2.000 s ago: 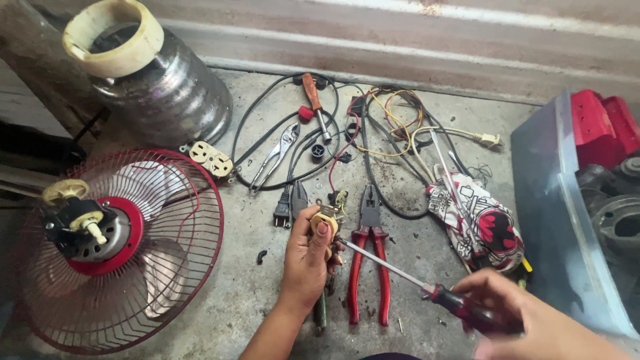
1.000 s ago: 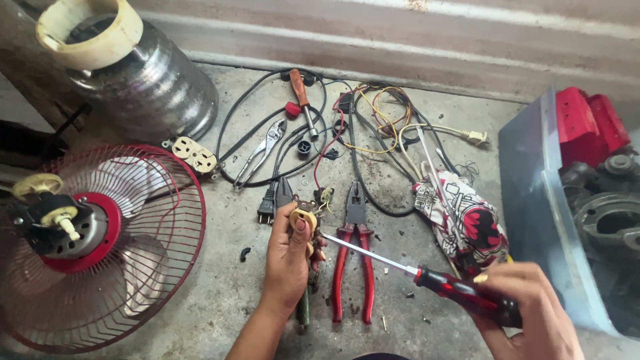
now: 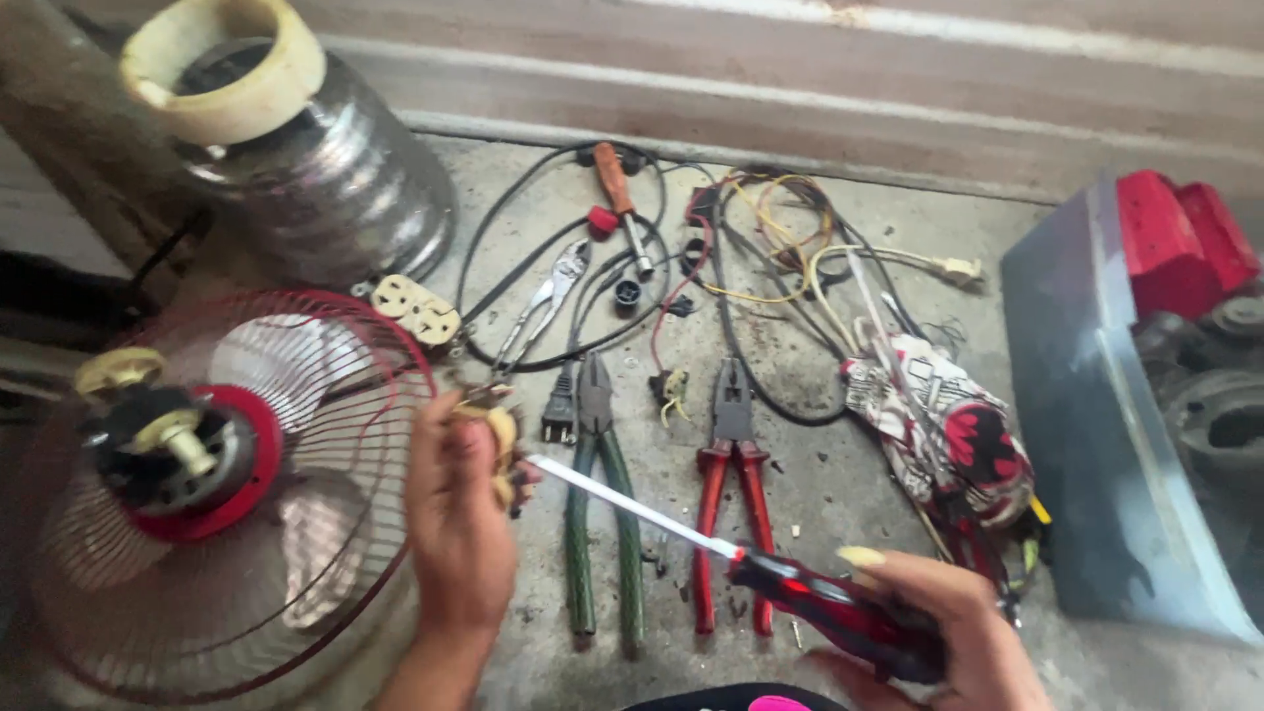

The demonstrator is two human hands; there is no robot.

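Observation:
My left hand (image 3: 459, 523) grips a small cream electrical outlet part (image 3: 499, 444), partly covered by the fingers. In my right hand (image 3: 948, 632) is a screwdriver with a red and black handle (image 3: 839, 602); its long shaft points at the cream part, and whether the tip touches it cannot be told. Between the hands on the concrete floor lie green-handled pliers (image 3: 602, 494) and red-handled combination pliers (image 3: 731, 484). Beyond them are a black two-prong plug (image 3: 559, 407), slip-joint pliers (image 3: 543, 301) and an orange-handled screwdriver (image 3: 620, 197).
A red-rimmed fan with its grille (image 3: 227, 454) fills the left side, near a cream double outlet (image 3: 415, 309) and a large metallic container (image 3: 336, 178). Coiled wires (image 3: 780, 227) and a patterned cloth bundle (image 3: 938, 425) lie right of centre. A plastic bin (image 3: 1076, 395) holds parts at right.
My left hand and the cream part have moved left, away from over the green-handled pliers, which now show almost whole. The screwdriver remains in my right hand.

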